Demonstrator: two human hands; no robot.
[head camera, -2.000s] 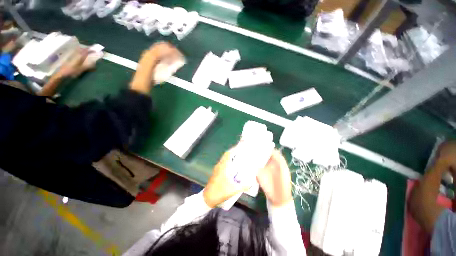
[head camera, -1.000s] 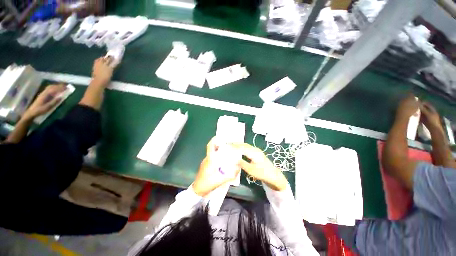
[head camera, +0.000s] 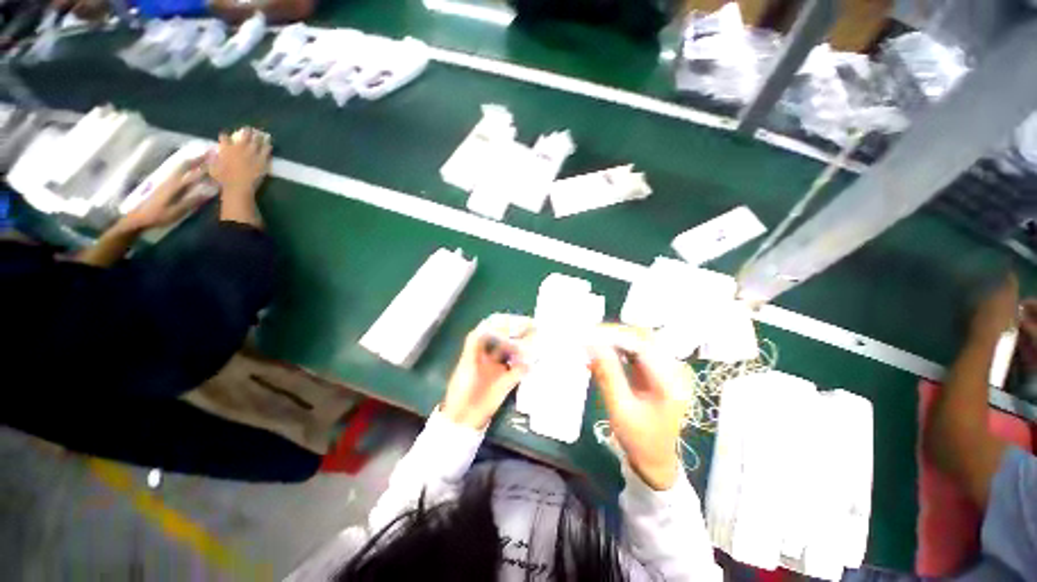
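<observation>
A white carton piece (head camera: 557, 381) is upright in the picture just in front of me, overexposed, so its folds cannot be made out. My left hand (head camera: 487, 373) grips its left side and my right hand (head camera: 646, 400) grips its right side, with blurred fingertips. A closed-sided white carton (head camera: 421, 309) with a jagged open end lies on the green line surface to the left. A stack of white blanks (head camera: 790, 472) lies to the right. Smaller white pieces (head camera: 688, 305) lie beside the metal post.
Tangled thin loops (head camera: 728, 387) lie right of my right hand. Several loose cartons (head camera: 600, 190) lie beyond the pale rail (head camera: 455, 225). The grey post (head camera: 864, 182) slants at right. A dark-sleeved neighbour (head camera: 137, 330) handles cartons at left; another person's arm (head camera: 961, 421) is over a red mat at right.
My hands have moved from around the carton to its two sides, showing more of it. The left neighbour's reaching hand has come back to the grouped cartons. The camera view has shifted.
</observation>
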